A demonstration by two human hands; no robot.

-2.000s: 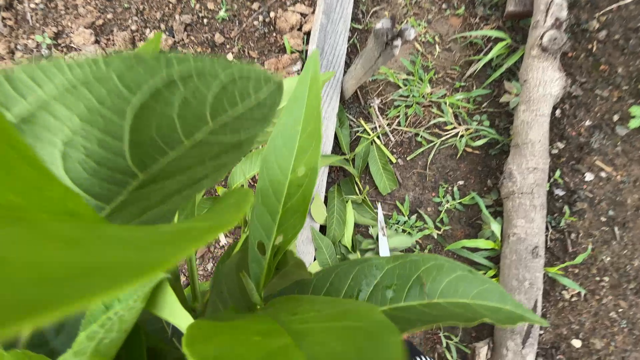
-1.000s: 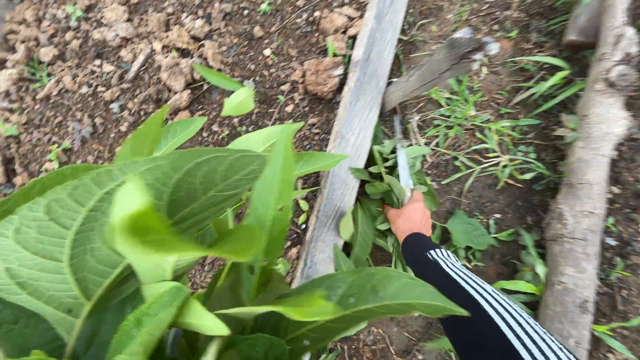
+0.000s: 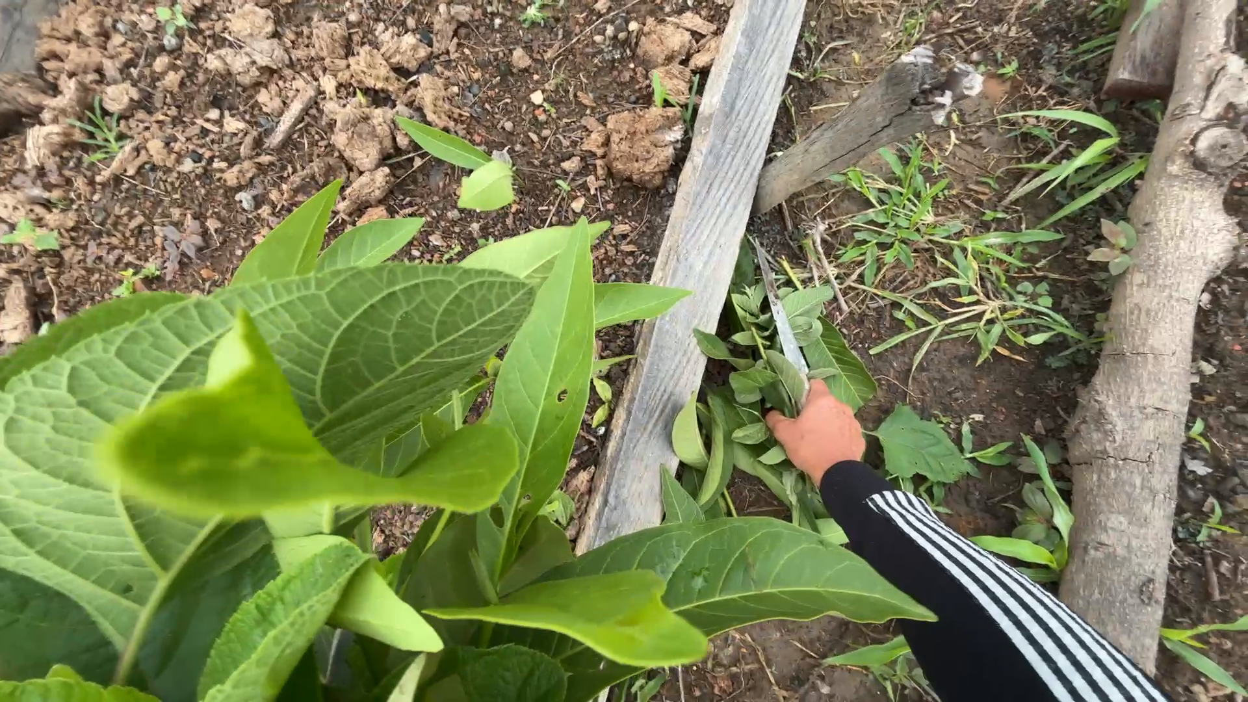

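Observation:
My right hand point(image 3: 821, 435), in a black sleeve with white stripes, reaches down to the ground right of the weathered plank. Its fingers are closed on a knife, whose narrow metal blade point(image 3: 782, 317) points up and away. Leafy green cuttings point(image 3: 756, 390) lie under and beside the blade and the fingers; whether the hand also grips some of them cannot be told. Large leaves of a standing plant point(image 3: 409, 361) fill the lower left, close to the camera. My left hand is not in view.
A grey wooden plank point(image 3: 687, 244) edges the soil bed point(image 3: 292, 127). A short weathered stake point(image 3: 848, 127) leans by it. A long bare log point(image 3: 1146, 361) lies at the right, with grass tufts point(image 3: 902, 210) between.
My right hand, out of view two seconds ago, has come in at the lower right and onto the knife and cuttings. The view has shifted.

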